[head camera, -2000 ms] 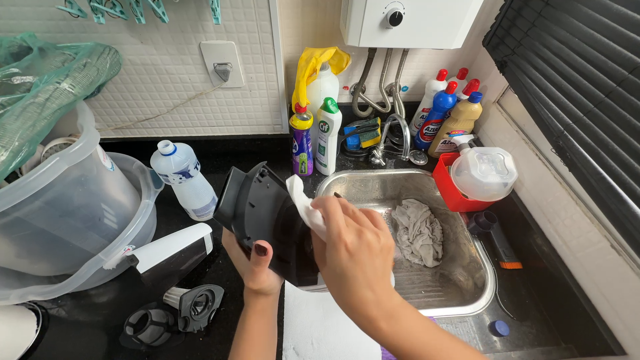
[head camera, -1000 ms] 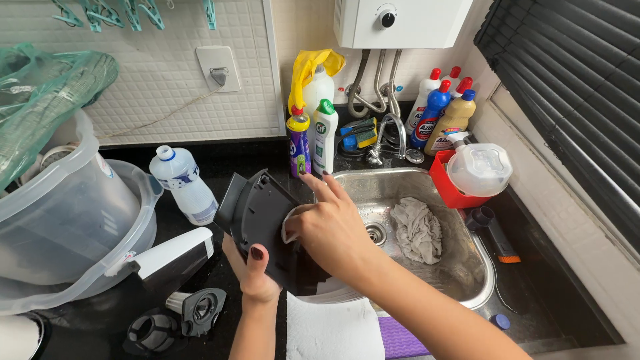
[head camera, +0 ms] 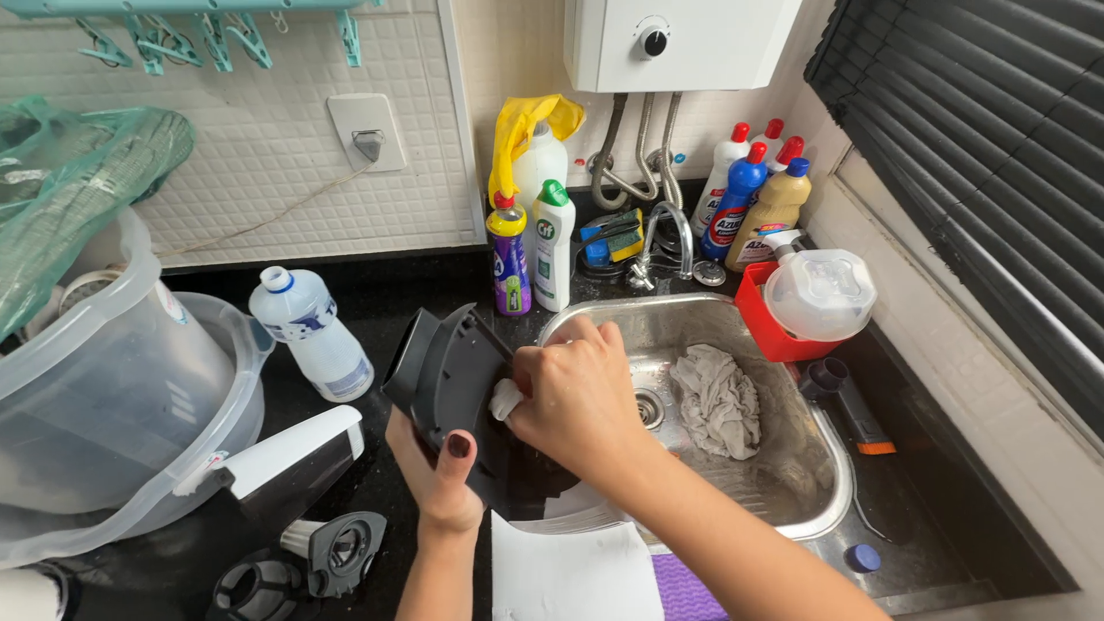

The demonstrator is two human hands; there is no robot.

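A black plastic housing (head camera: 461, 379), tilted, is held by my left hand (head camera: 444, 483) from below and the left side, thumb on its edge. My right hand (head camera: 573, 397) pinches a white cloth or paper wipe (head camera: 505, 399) against the inside of the housing; its fingertips are partly hidden. Beneath the housing lies a white panel (head camera: 569, 569), on a purple textured mat (head camera: 686, 591). At the lower left are a grey plastic part with a filter (head camera: 347, 552) and a round black part (head camera: 259, 588).
A steel sink (head camera: 776, 487) at right holds a crumpled grey cloth (head camera: 720, 401). Behind stand a faucet (head camera: 681, 233), a Cif bottle (head camera: 554, 246) and other cleaner bottles. A clear plastic bottle (head camera: 315, 336) and nested tubs (head camera: 112, 405) are at left. A red holder (head camera: 768, 332) sits on the sink's rim.
My right hand has changed its grip from extended fingers to a closed pinch on the wipe, working inside the housing. My left hand keeps hold of the housing.
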